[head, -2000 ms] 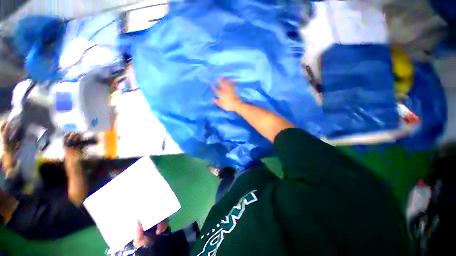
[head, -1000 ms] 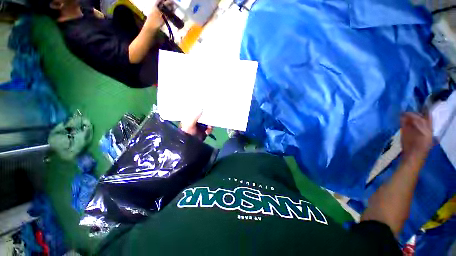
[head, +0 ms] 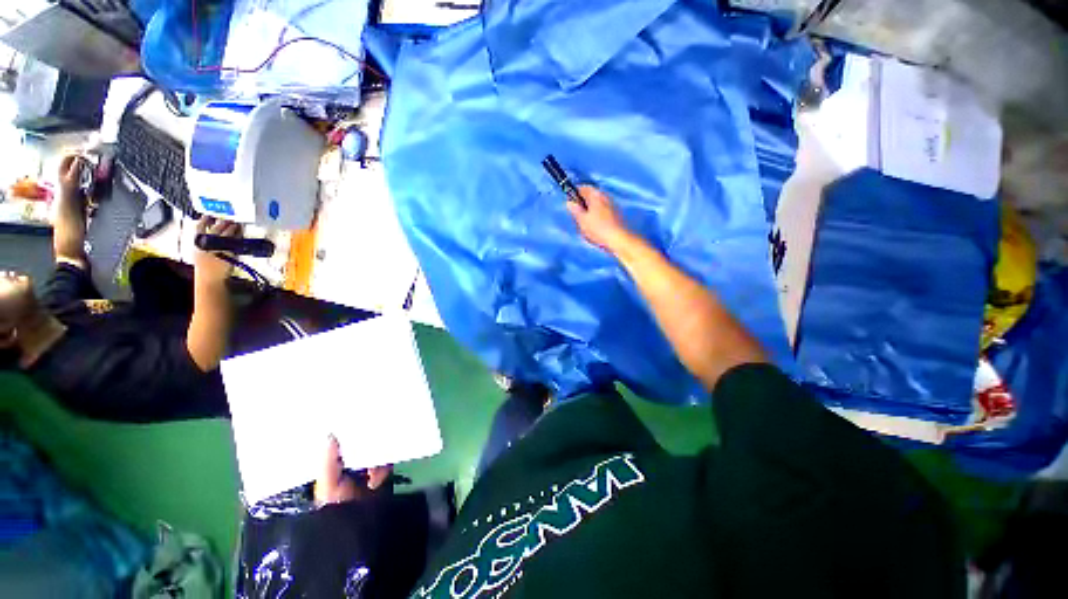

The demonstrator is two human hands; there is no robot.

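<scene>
A large blue plastic bag (head: 492,176) lies spread and crinkled over the table in front of me. My right hand (head: 601,218) is above it and holds a black marker pen (head: 565,181), its far end pointing up and left. My left hand (head: 341,477) is at the lower left, its thumb on white order sheets (head: 334,404) that look blank from glare. A black garment in shiny clear plastic (head: 316,556) lies under the sheets, along my left forearm. A short dark stick shows beside my left fingers.
At the left, a seated person in black (head: 129,351) holds a black scanner (head: 234,245) beside a white and blue label printer (head: 252,164) and a keyboard (head: 152,150). Folded blue bags (head: 896,293) and white papers (head: 937,129) lie at the right. Green floor (head: 129,451) shows below.
My right hand has moved from the table's right side back over the blue bag, now with the marker pen in it. The view has turned, and the sheets and black garment now appear lower.
</scene>
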